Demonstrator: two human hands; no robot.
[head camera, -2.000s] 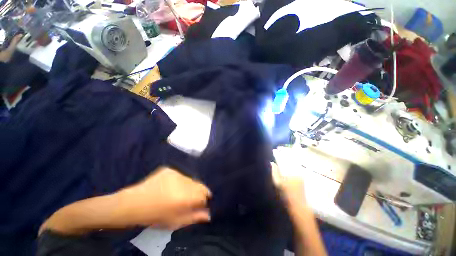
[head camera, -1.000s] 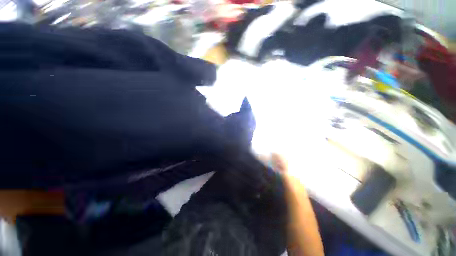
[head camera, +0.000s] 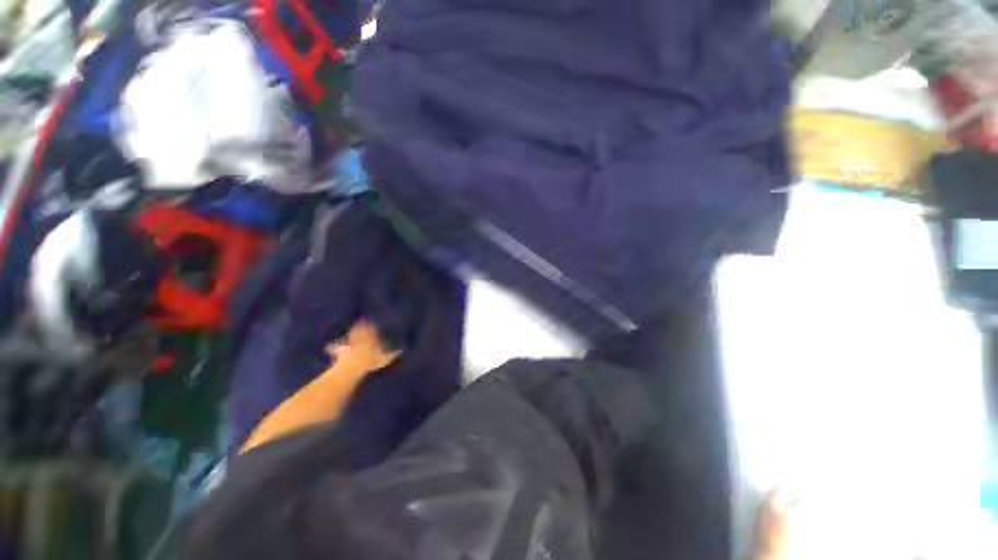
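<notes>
A large dark navy garment piece (head camera: 591, 142) lies over the table's left part, with a thin white line near its lower edge. More navy cloth (head camera: 263, 361) hangs below it at left. My left hand (head camera: 363, 348) is at this hanging cloth; its fingers are blurred and partly lost in the dark folds, so its grip cannot be told. My right hand (head camera: 775, 525) shows only as a small blurred piece at the bottom right, on the glaring white table, and its fingers cannot be made out.
Red plastic crates (head camera: 208, 268) and a white bundle (head camera: 197, 104) stand at the left. The white table (head camera: 854, 361) glares at the right. A yellow-brown strip (head camera: 859, 148) and a dark object with a pale patch (head camera: 983, 243) are at the upper right. My dark-clothed lap (head camera: 471, 470) is below.
The view has swung left, bringing the crates in and taking the sewing machine out. The large navy piece was swept leftward. My left hand is now lower down at the hanging cloth.
</notes>
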